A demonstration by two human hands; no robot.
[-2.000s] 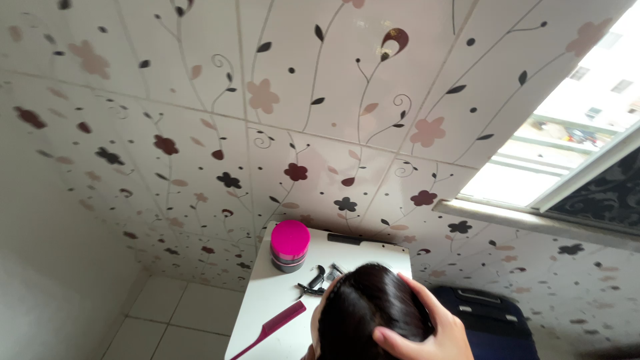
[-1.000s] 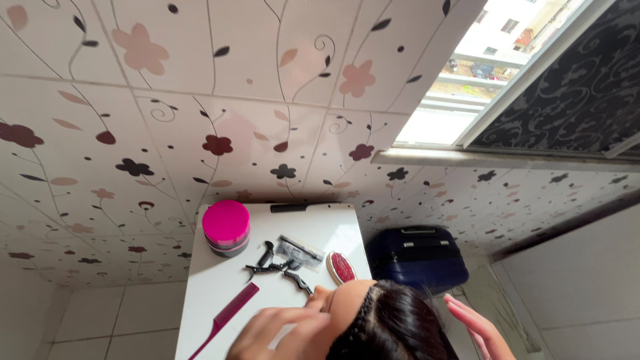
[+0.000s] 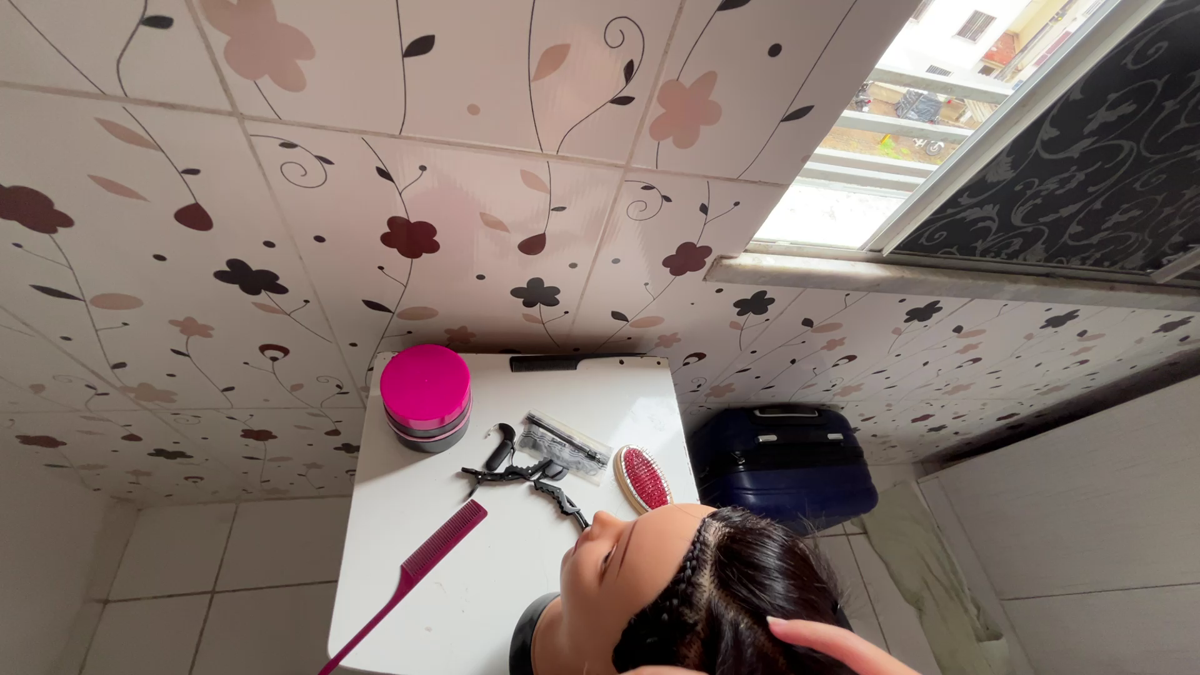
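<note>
A mannequin head (image 3: 647,562) with dark hair lies tilted, its face to the left, at the lower middle. A braid (image 3: 677,586) runs along its hairline, with a parting behind it. At the bottom right, fingers of my right hand (image 3: 830,642) touch the loose hair. Only a sliver of my left hand (image 3: 661,670) shows at the bottom edge by the braid; its grip is hidden. Left of the head on the white table (image 3: 450,600) are a magenta rat-tail comb (image 3: 431,553), black hair clips (image 3: 511,469), a clear packet (image 3: 567,445) and a red oval hairbrush (image 3: 644,478).
A jar with a magenta lid (image 3: 426,389) stands at the table's back left corner. A black comb (image 3: 544,364) lies on the back edge against the flowered tile wall (image 3: 450,234). Right of the table is a dark blue suitcase (image 3: 787,469), below a window sill (image 3: 881,277).
My left hand has moved down from in front of the mannequin's face to the bottom edge. My right hand, apart from the hair a second ago, now touches it.
</note>
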